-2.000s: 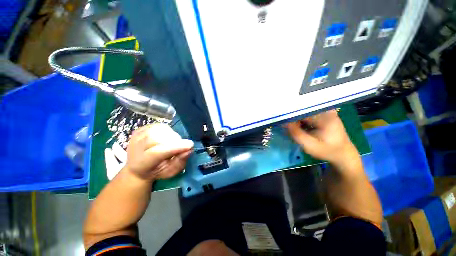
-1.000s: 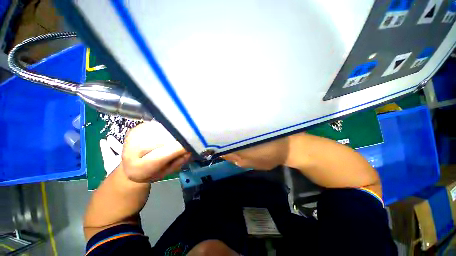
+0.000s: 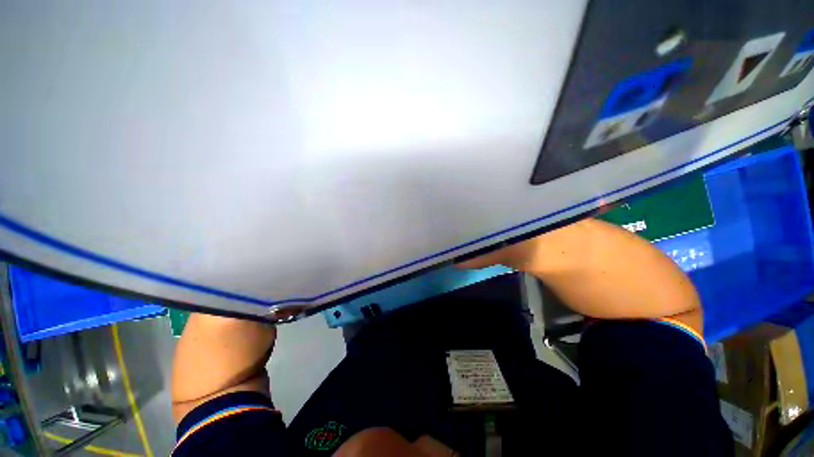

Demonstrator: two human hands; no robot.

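Note:
The white front panel of the press [image 3: 294,152], with a blue border line, fills the upper part of the view and hides the work area. The light blue base plate [image 3: 402,293] shows as a strip under the panel's lower edge. My left hand is hidden behind the panel; only the forearm shows at the lower left. My right hand [image 3: 489,258] is mostly hidden under the panel's edge; only its back part near the wrist shows, and its fingers are not visible. No wires or terminals show.
A grey keypad [image 3: 616,98] is on the panel at the upper right. Blue bins stand at the left [image 3: 76,308] and right [image 3: 759,236]. The green mat [image 3: 669,207] shows at the right. Cardboard boxes [image 3: 754,375] are at the lower right. A yellow-lined floor is at the lower left.
The view has moved closer to the panel, which now covers the lamp, the wire pile and my left hand. Since the oldest frame, my right hand has moved left under the panel.

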